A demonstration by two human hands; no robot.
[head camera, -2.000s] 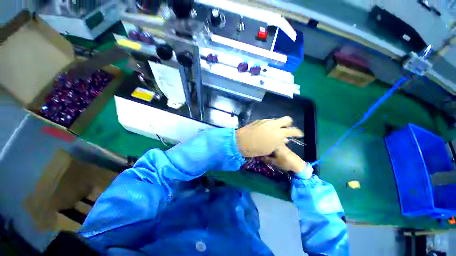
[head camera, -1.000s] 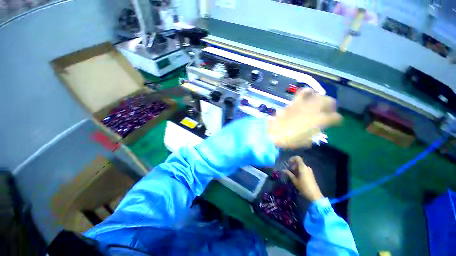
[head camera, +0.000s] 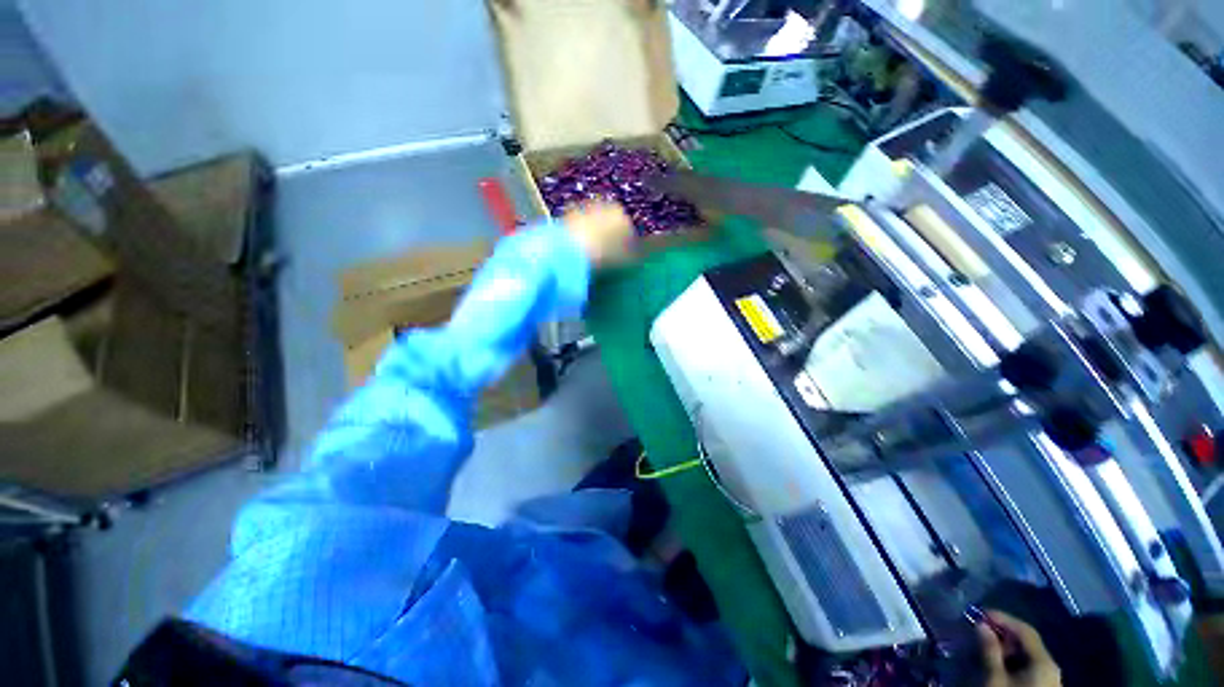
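The open brown carton (head camera: 583,81) full of small purple-red components (head camera: 615,177) stands at the top centre. My left hand (head camera: 601,231) is blurred at the carton's near edge, its fingers partly over the components; whether it holds anything cannot be told. My right hand (head camera: 1017,655) is cut off by the bottom edge at lower right, fingers bent around a purple component (head camera: 991,628) at the black tray, beside a small pile. The white machine (head camera: 772,497) with rails and black knobs stands between my hands.
A grey metal chute (head camera: 768,201) runs from the machine toward the carton. Empty cartons (head camera: 175,309) lie on the grey floor at left. Another white machine (head camera: 745,83) stands behind on the green mat (head camera: 642,389). A thin yellow-green wire sits at the machine's near side.
The view has swung left. My left hand has moved from above the machine's right side to the carton. My right hand stays by the tray, now near the picture's bottom edge.
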